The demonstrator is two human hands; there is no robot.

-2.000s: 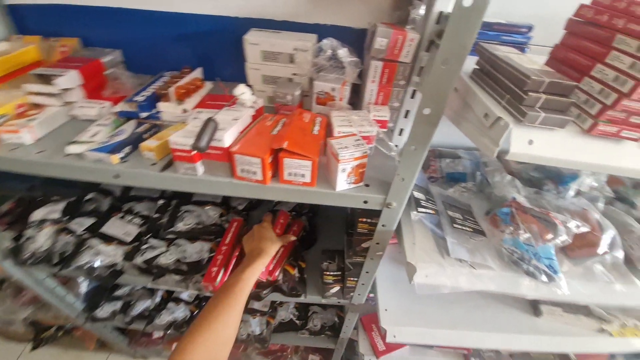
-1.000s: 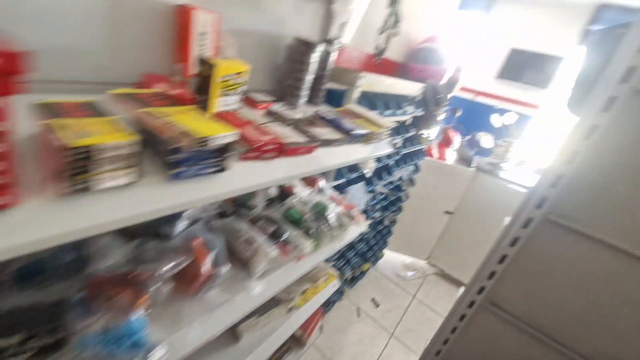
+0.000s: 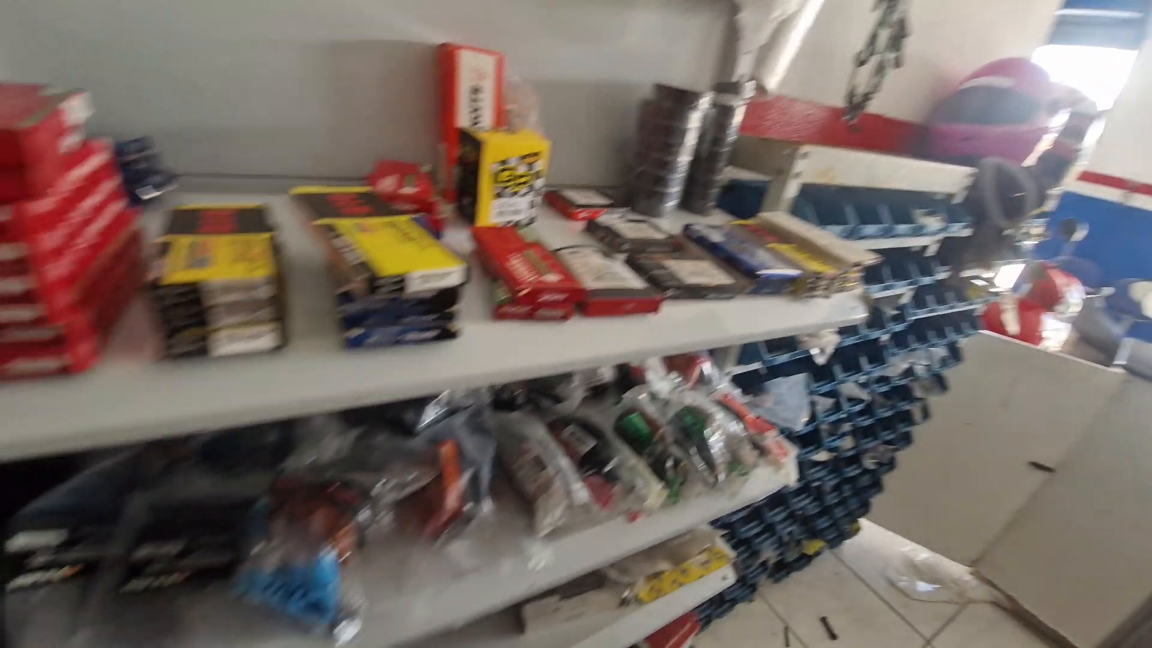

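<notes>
Neither of my hands shows in the head view. Across the upper white shelf (image 3: 576, 337) stand a stack of red boxes (image 3: 54, 252) at the left, two stacks of yellow and black boxes (image 3: 220, 279) (image 3: 391, 261), an upright yellow box (image 3: 504, 175) with a checkered patch and a tall red and white box (image 3: 472, 108) behind it. Flat red boxes (image 3: 526, 274) lie farther right, near upright dark stacks (image 3: 666, 148). The shelf below holds clear plastic bags with orange, blue and green parts (image 3: 639, 432). What the bagged parts are, I cannot tell.
Rows of blue plastic bins (image 3: 837, 423) run beyond the shelf's right end. A pink helmet (image 3: 990, 108) sits above them. White panels (image 3: 1017, 432) stand at the right over a tiled floor (image 3: 855, 594). A lower shelf holds a yellow-patterned box (image 3: 684, 571).
The view has swung right, away from the metal rack where a hand was on red packages two seconds ago. That hand is out of view now.
</notes>
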